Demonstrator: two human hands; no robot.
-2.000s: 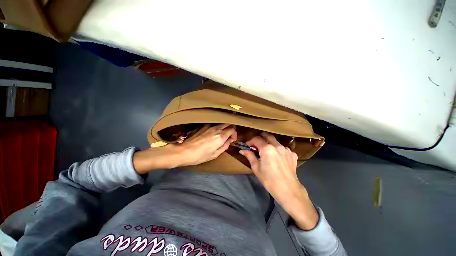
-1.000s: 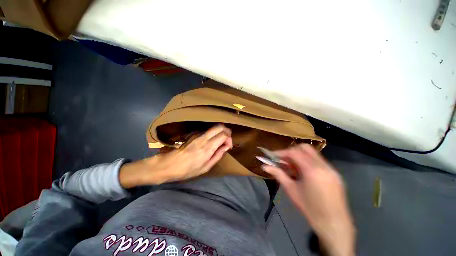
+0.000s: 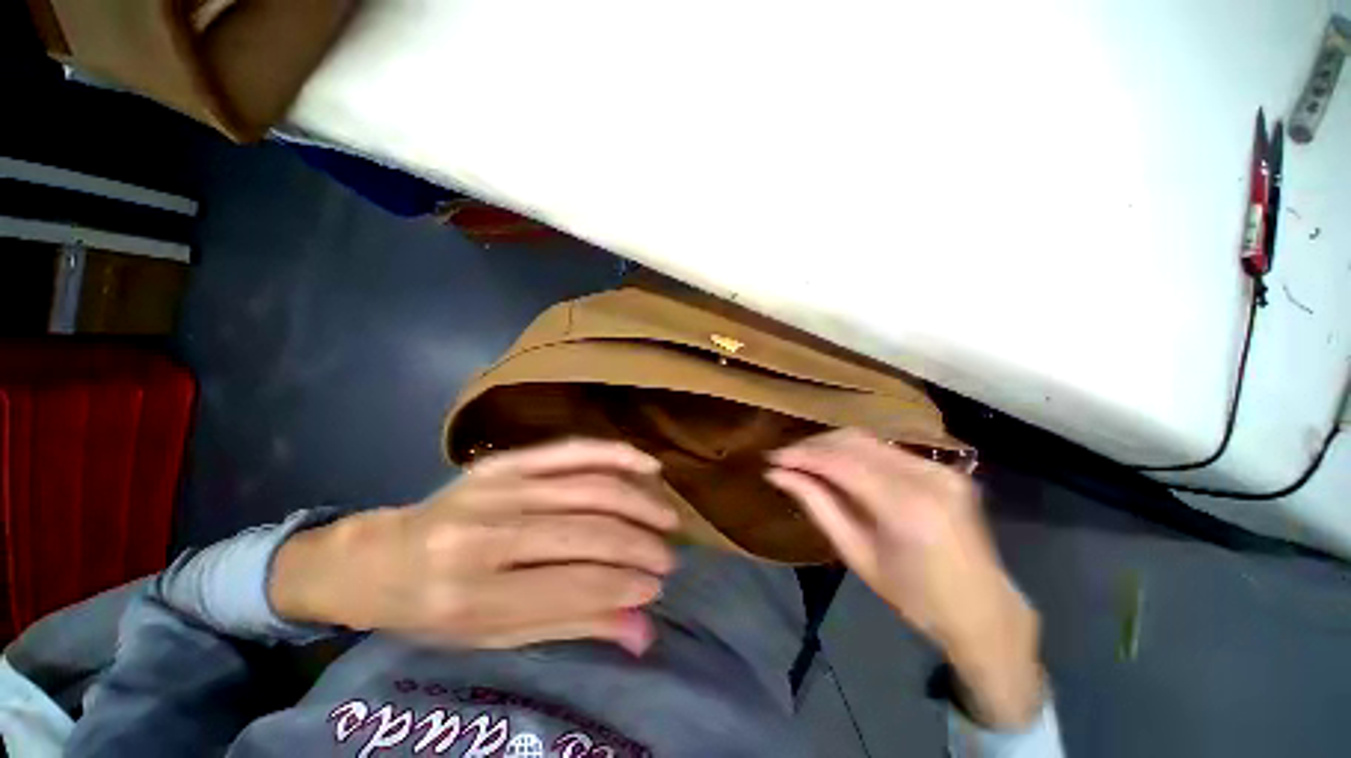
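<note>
The tan handbag (image 3: 593, 356) lies in my lap against the table edge, its mouth open and its dark brown lining showing. A gold clasp (image 3: 726, 344) sits on its outer face. My left hand (image 3: 504, 548) is blurred, empty and open over the bag's left front edge. My right hand (image 3: 904, 518) is over the right part of the opening, thumb and finger close together; blur hides whether anything is between them. A red-handled tool (image 3: 1259, 208) with dark pointed tips lies on the table at the right, beside a black cord.
The white tabletop (image 3: 830, 133) spans the top and right, with a grey marked strip (image 3: 1319, 82) and thread bits. Another tan bag (image 3: 163, 67) is at the upper left. Red crates (image 3: 97, 474) stand at the left. Black cords (image 3: 1237, 393) run over the table's right edge.
The small bladed tool has left my right hand, and a red-handled tool now lies on the table. My left hand has drawn back from the lining and opened. The view has shifted slightly.
</note>
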